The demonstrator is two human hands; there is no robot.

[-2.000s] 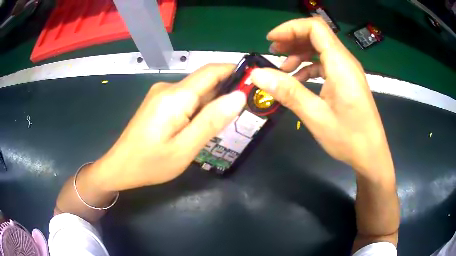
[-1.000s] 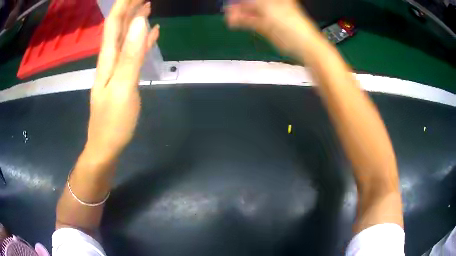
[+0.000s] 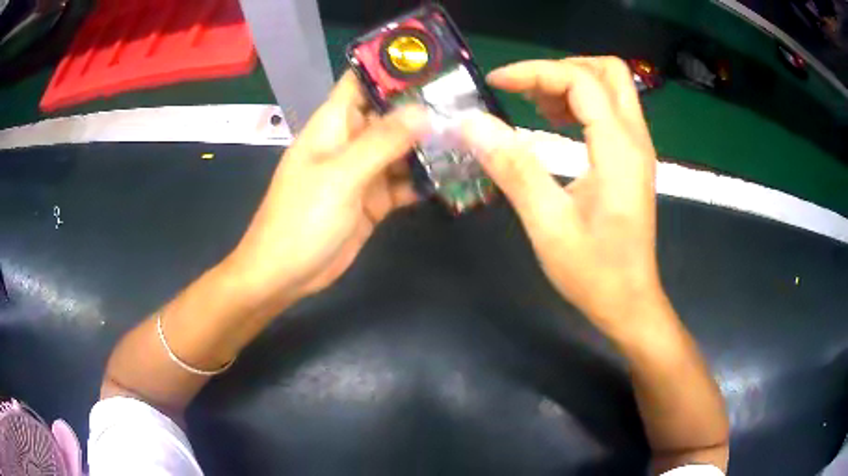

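An open black phone housing (image 3: 490,98) is held tilted above the bench edge. The gold speaker disc (image 3: 406,54) sits in the red holder (image 3: 374,70) at its upper end. A green board (image 3: 470,193) with silvery areas shows at its lower end, slightly blurred. My left hand (image 3: 321,186) holds the housing from the left, thumb over its middle. My right hand (image 3: 586,186) is at the right side, thumb tip at the middle of the board and fingers raised off it. Whether the right fingertips hold anything small cannot be told.
A red tray (image 3: 149,56) lies on the green belt (image 3: 725,139) at upper left, beside a pale metal post (image 3: 290,56). More units (image 3: 699,70) lie on the belt at upper right. A pink fan (image 3: 33,444) is at lower left.
One second ago both hands reached over the belt with no unit visible in the left. Now a unit is in my left hand over the bench edge, and my right hand has come back to it.
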